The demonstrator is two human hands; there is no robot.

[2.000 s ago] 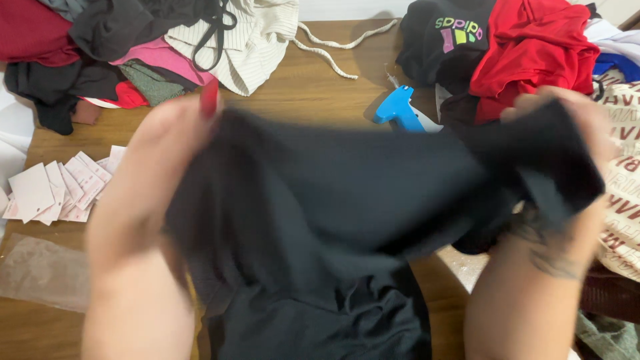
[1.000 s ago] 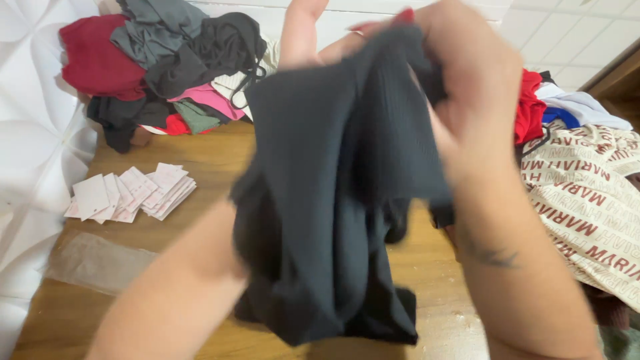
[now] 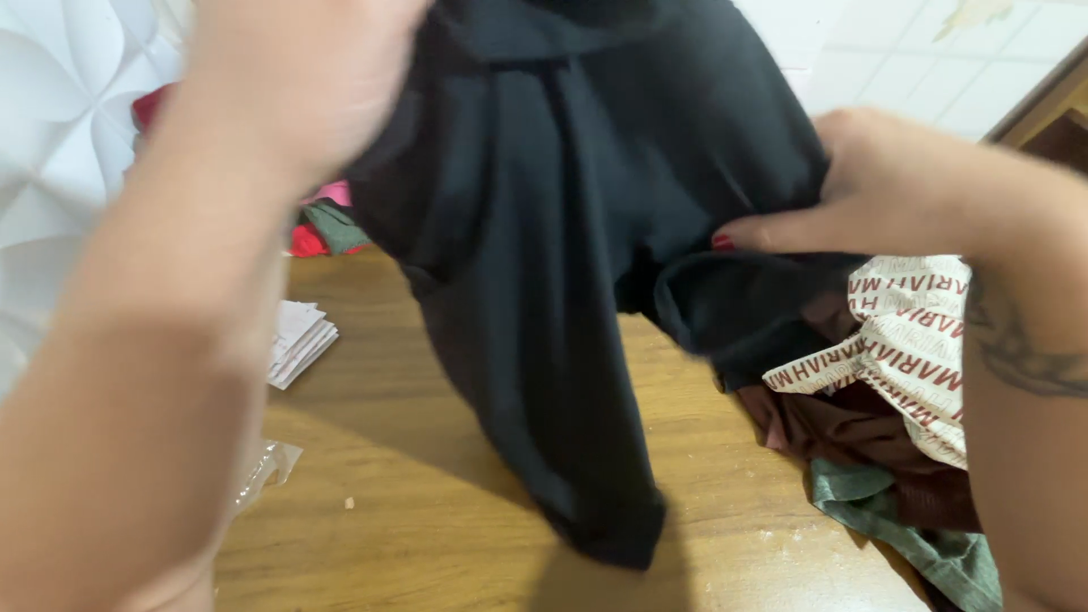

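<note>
A black fabric garment (image 3: 544, 212), which looks like shorts or trousers with legs, hangs spread above the wooden table. My left hand (image 3: 314, 76) is at the garment's upper left; its fingers are out of frame or hidden, so its hold cannot be made out. On the garment's right side, my right hand (image 3: 875, 187) grips the cloth, its thumb in front on the leg and its other fingers behind. One leg points down toward the table, while the other bends off to the right below my right thumb.
Behind my left forearm lie a stack of paper tags (image 3: 302, 340), a clear plastic bag (image 3: 270, 467) and colourful folded clothes (image 3: 336, 223). Printed cream fabric (image 3: 914, 340) and a green-grey cloth (image 3: 918, 527) lie at the right on the wooden table (image 3: 408, 510). A white textured panel (image 3: 59, 127) stands at the left.
The black garment was bunched between my hands one second ago; now it hangs more spread, its legs apart. My hands have moved apart, the right one now on the garment's right side.
</note>
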